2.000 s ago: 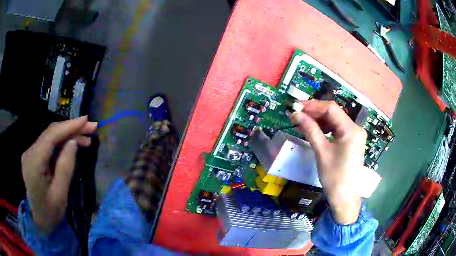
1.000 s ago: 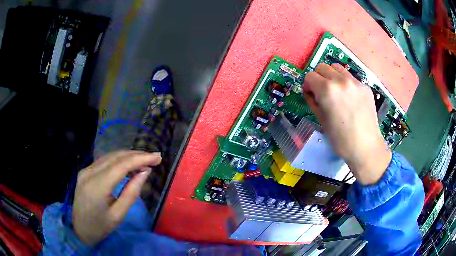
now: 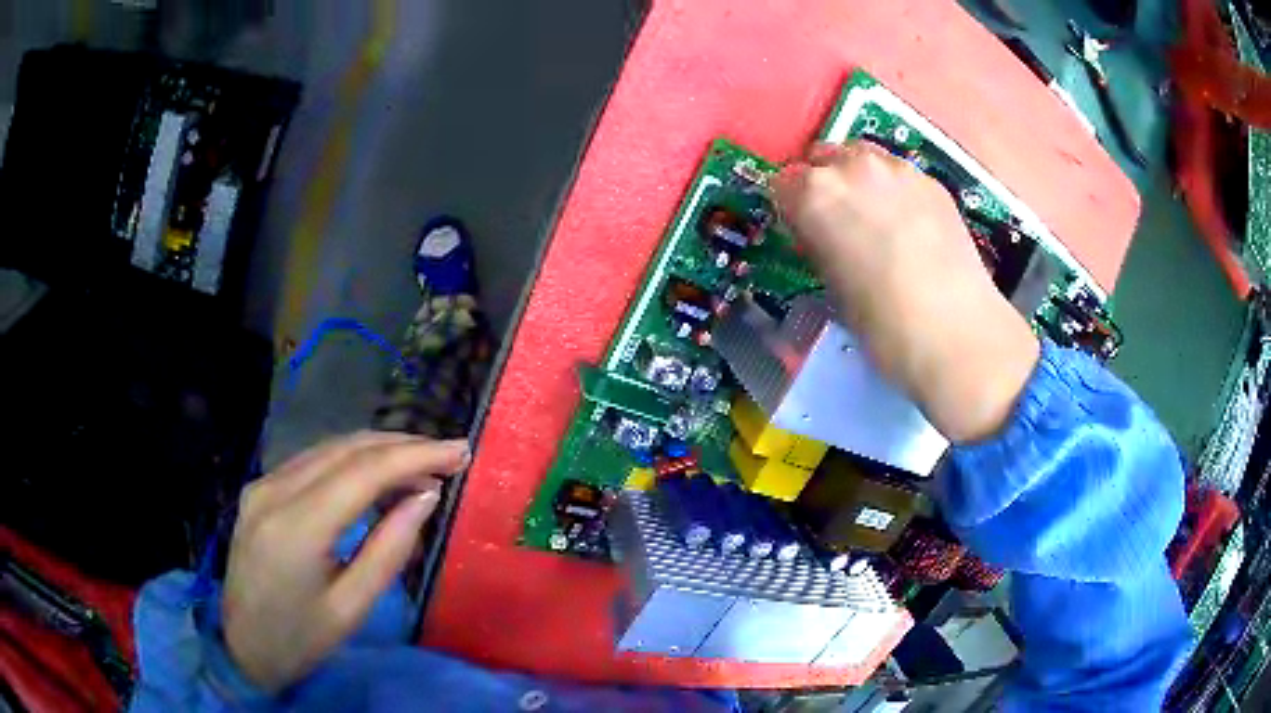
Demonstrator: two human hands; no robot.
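Note:
A green power circuit board (image 3: 597,467), component side up, lies tilted on a red foam pad (image 3: 592,265). It carries silver heatsinks (image 3: 853,404), yellow blocks (image 3: 775,464) and a brown-black transformer (image 3: 861,510). My right hand (image 3: 885,265) is over the board's upper part, fingers curled down at its upper edge; the fingertips are hidden, so what they touch or hold cannot be told. My left hand (image 3: 328,536) is off the board near the pad's left edge, thumb and fingers apart and empty.
Dark-handled pliers (image 3: 1105,91) lie on the green bench (image 3: 1185,369) at the upper right. Red rails or frames (image 3: 1210,167) stand at the right. At the left are a black container (image 3: 84,181) holding another board, a blue cord (image 3: 342,327) and a shoe (image 3: 445,255) on the floor.
My left hand has moved right and down toward the pad's edge. My right hand has turned from a visible pinch on a small pale part to curled fingers farther up the board.

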